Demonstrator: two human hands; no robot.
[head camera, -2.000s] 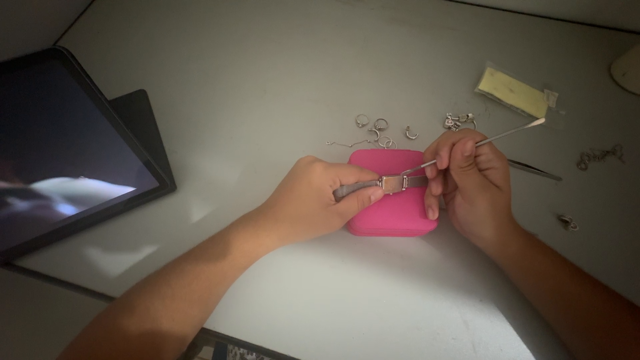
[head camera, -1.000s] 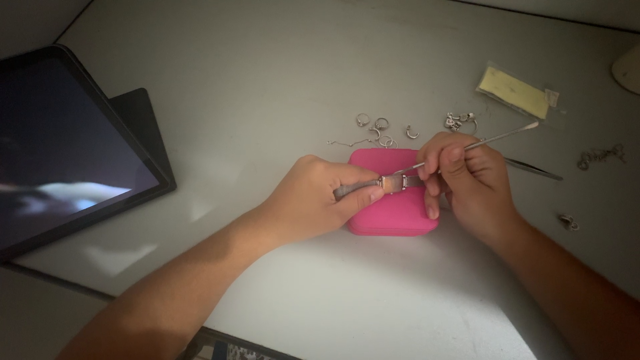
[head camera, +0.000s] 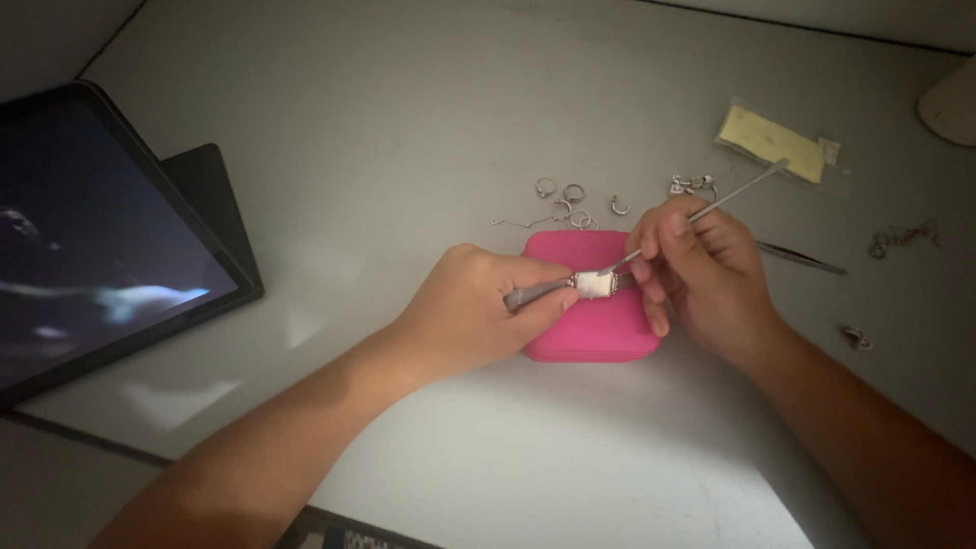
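A wristwatch with a small rectangular metal case and a grey strap lies over a pink zip case. My left hand pinches the strap and the left end of the watch case between thumb and fingers. In my right hand is a thin metal double-ended spatula tool, held like a pen. Its lower tip meets the upper edge of the watch's metal face or back; which side shows I cannot tell. The right fingers rest near the strap's right part, which they partly hide.
Several silver rings and a thin chain lie behind the pink case. A charm bracelet, tweezers, a yellow cloth in a clear bag, a tangled chain and small jewellery lie rightward. A tablet stands left.
The watch's metal surface has tilted and now shows broad and bright. The tool's lower tip has shifted left onto the watch case's upper edge.
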